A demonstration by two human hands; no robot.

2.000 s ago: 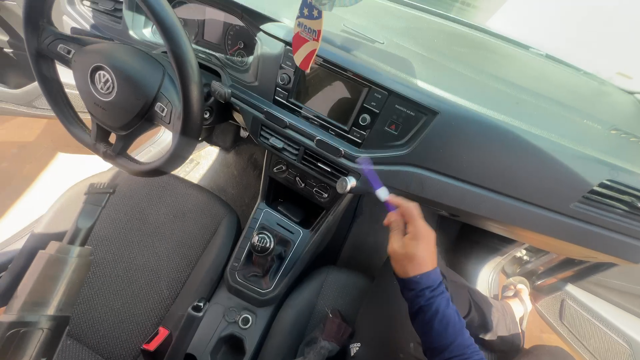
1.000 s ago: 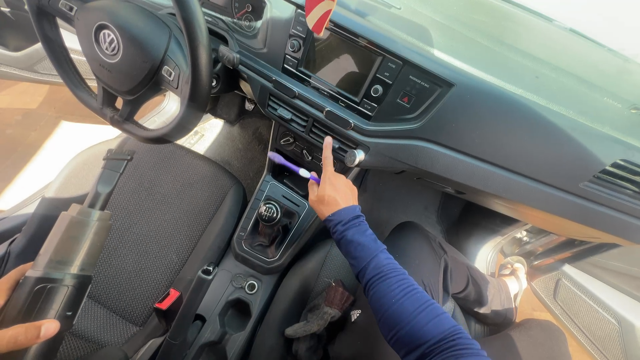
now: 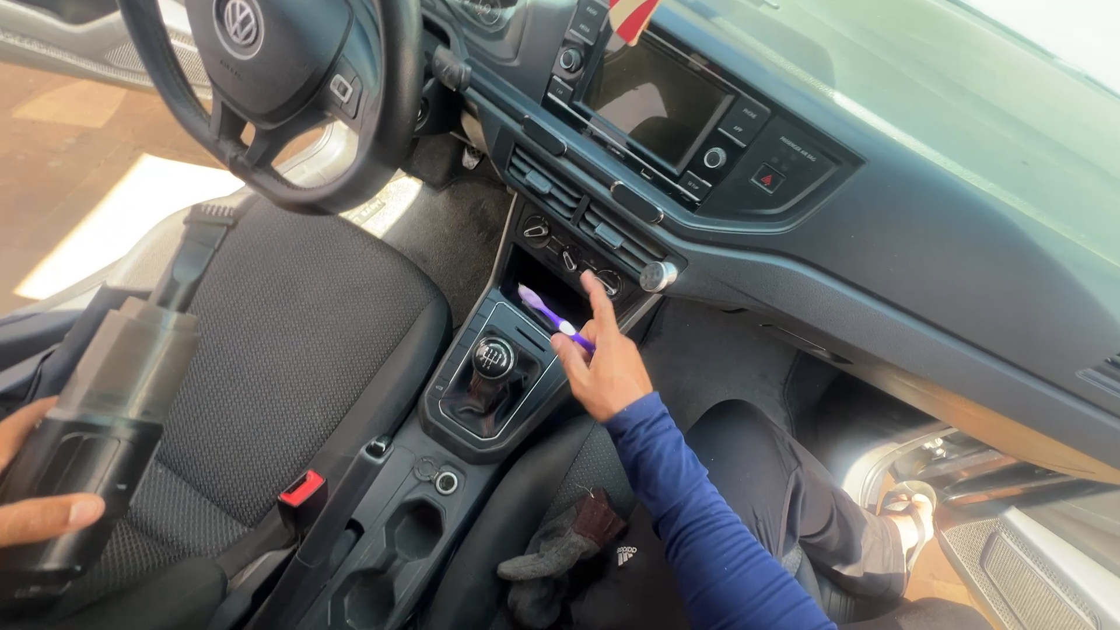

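My right hand holds a purple toothbrush between thumb and fingers, with its index finger extended toward the climate control knobs. The brush head lies before the open cubby, above the gear lever. At the left edge, my left hand grips a black handheld vacuum cleaner. Its brush nozzle points up over the driver's seat. Part of the left hand is hidden by the vacuum or lies outside the view.
The steering wheel is at upper left. A touchscreen and air vents are on the dashboard. Cup holders and a red seat belt buckle lie lower down. A grey glove rests beside my leg.
My right hand with the toothbrush has moved left and down, from in front of the passenger-side dashboard to the centre console. My left hand, unseen two seconds ago, has come into view on the vacuum.
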